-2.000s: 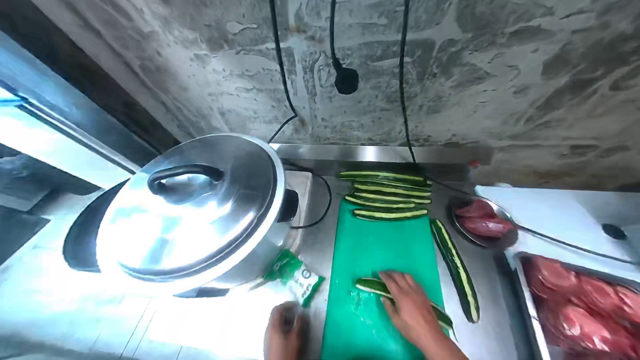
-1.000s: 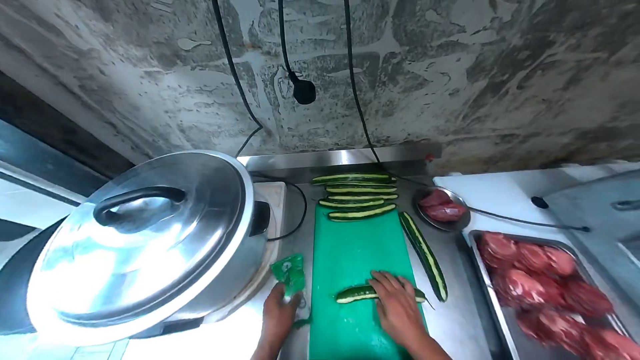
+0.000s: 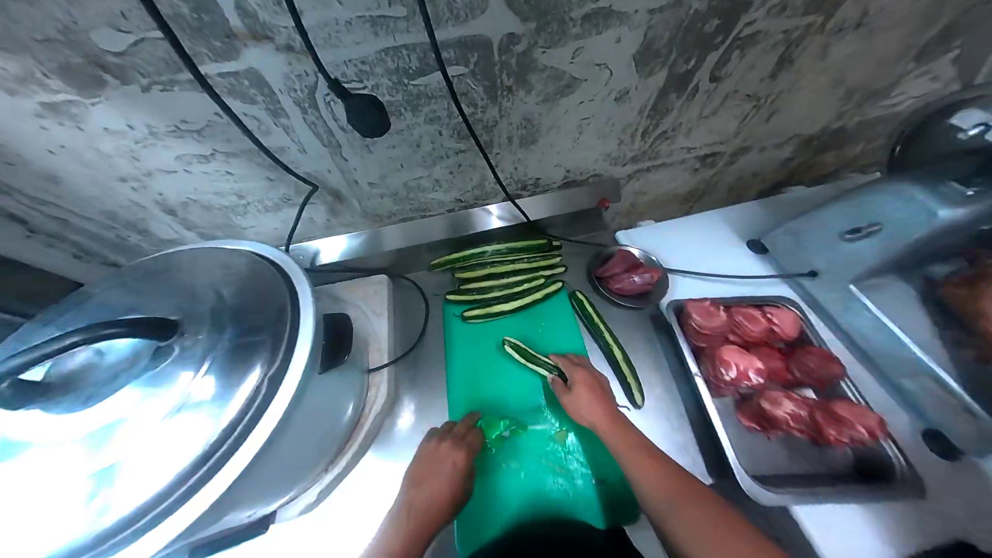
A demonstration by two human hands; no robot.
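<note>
My right hand [image 3: 581,387] grips a short striped cucumber piece [image 3: 531,358] over the green cutting board [image 3: 465,349]. My left hand [image 3: 449,461] lies at the board's left edge, its fingertips on a crumpled green plastic wrapper [image 3: 500,430]. Whether the fingers pinch it is hard to tell. Several long cucumbers with peeled strips [image 3: 508,267] lie side by side across the far end of the board. Another long striped cucumber [image 3: 608,349] rests on the steel counter just right of the board.
A large lidded pot [image 3: 178,372] stands at the left. To the right are a small bowl of meat [image 3: 663,291] and a metal tray [image 3: 783,488] with several pieces of red meat. Black cables [image 3: 465,116] hang down the wall, and one crosses the counter.
The green wrapper, beside the board two seconds ago, now lies on it under my left fingertips. My right hand has tilted the short cucumber piece and moved it toward the far end.
</note>
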